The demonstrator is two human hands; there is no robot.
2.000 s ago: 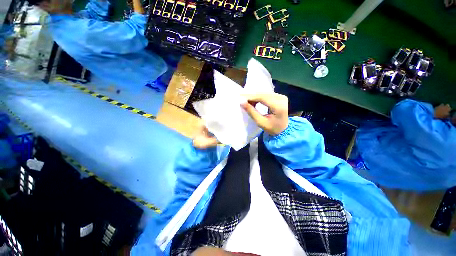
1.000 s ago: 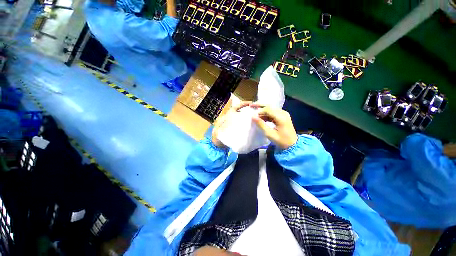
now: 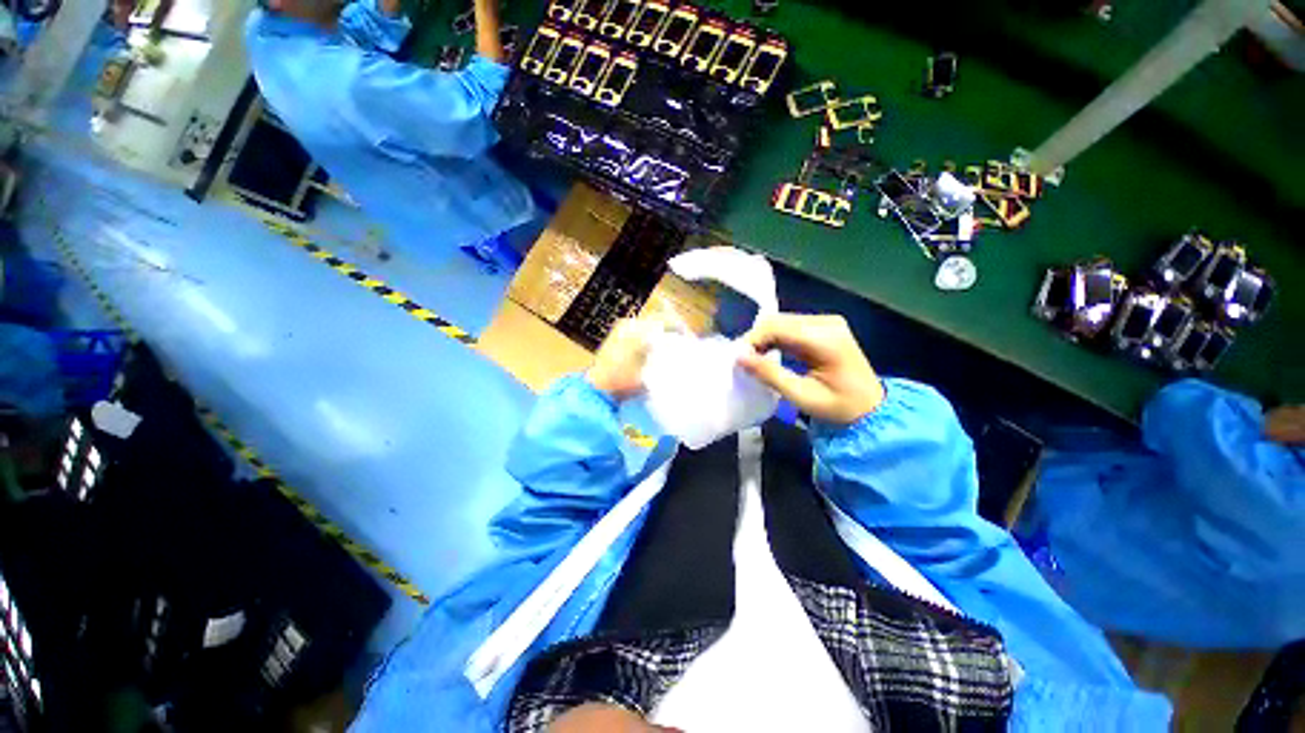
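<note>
A soft white wipe or thin bag is held between my two hands in front of my chest, below the bench edge. Its upper part curves over as a loop, with a dark gap under it. My right hand pinches its right edge between thumb and fingers. My left hand holds its left side; its fingers are partly hidden and blurred. I cannot tell whether anything is inside the white piece.
The green bench holds a black blister tray with units, loose housings, screen modules, a small round dish and heaped assemblies. An open cardboard box is below. Blue-sleeved people work at left and right.
The white piece has gone from spread with pointed corners to bunched, its top now curled into a loop. My hands have moved apart slightly since one second ago. The view has shifted since two seconds ago.
</note>
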